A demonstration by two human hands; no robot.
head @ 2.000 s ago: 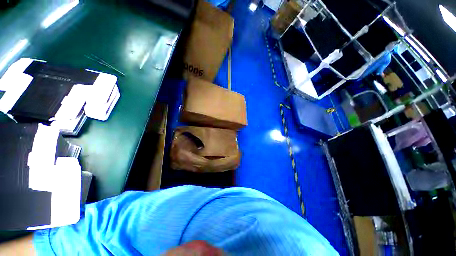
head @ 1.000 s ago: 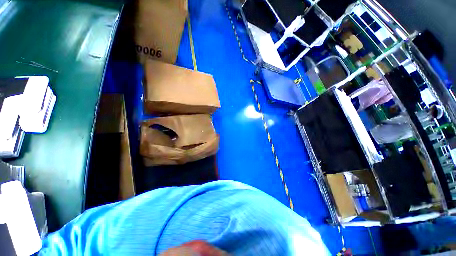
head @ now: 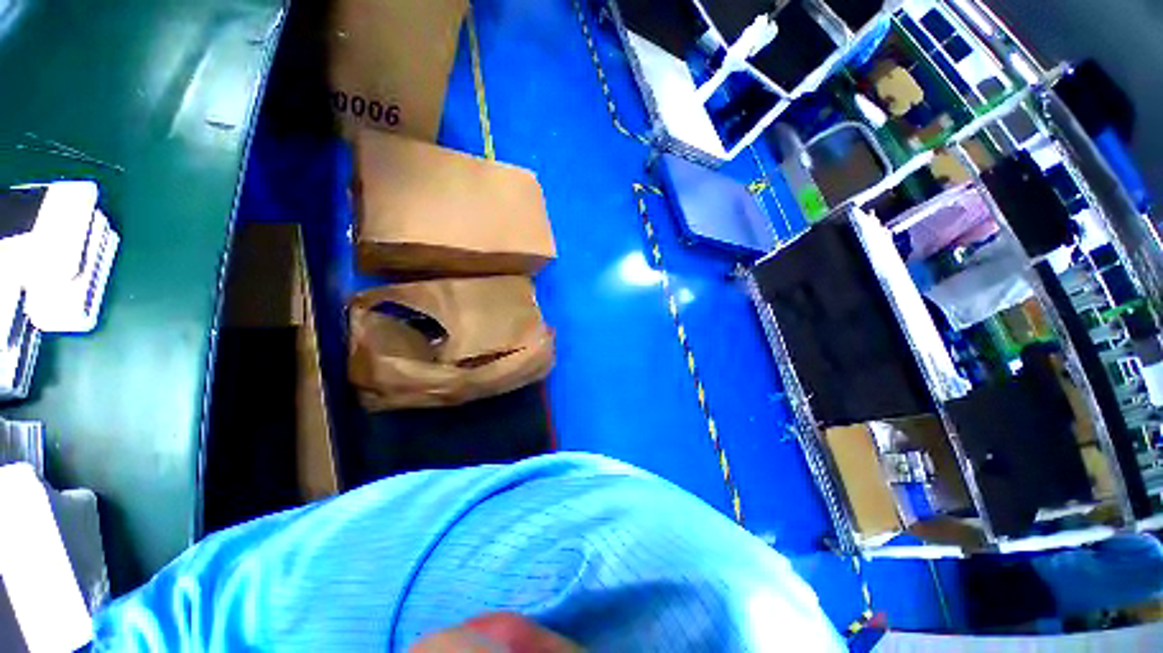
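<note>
Two piles of flat carton blanks, their white flaps showing, lie on the green bench at the left edge. The upper pile [head: 74, 262] and the lower pile [head: 45, 555] are both cut off by the picture's edge. A light-blue sleeve and shoulder [head: 472, 549] fill the bottom. Neither my left hand nor my right hand can be made out. A small blurred reddish patch shows at the bottom edge, and I cannot tell what it is.
Beside the green bench [head: 147, 383] stand a brown carton marked "0006" [head: 395, 58], another brown carton [head: 446, 204] and a crumpled brown paper bag [head: 466, 338]. A narrow open carton [head: 313, 408] is against the bench. Shelving racks [head: 835, 325] stand right, across the blue floor.
The view has swung right, so the bench and blanks have shifted left, mostly out of the picture, and more racks show. The bare forearm at lower left has left the view.
</note>
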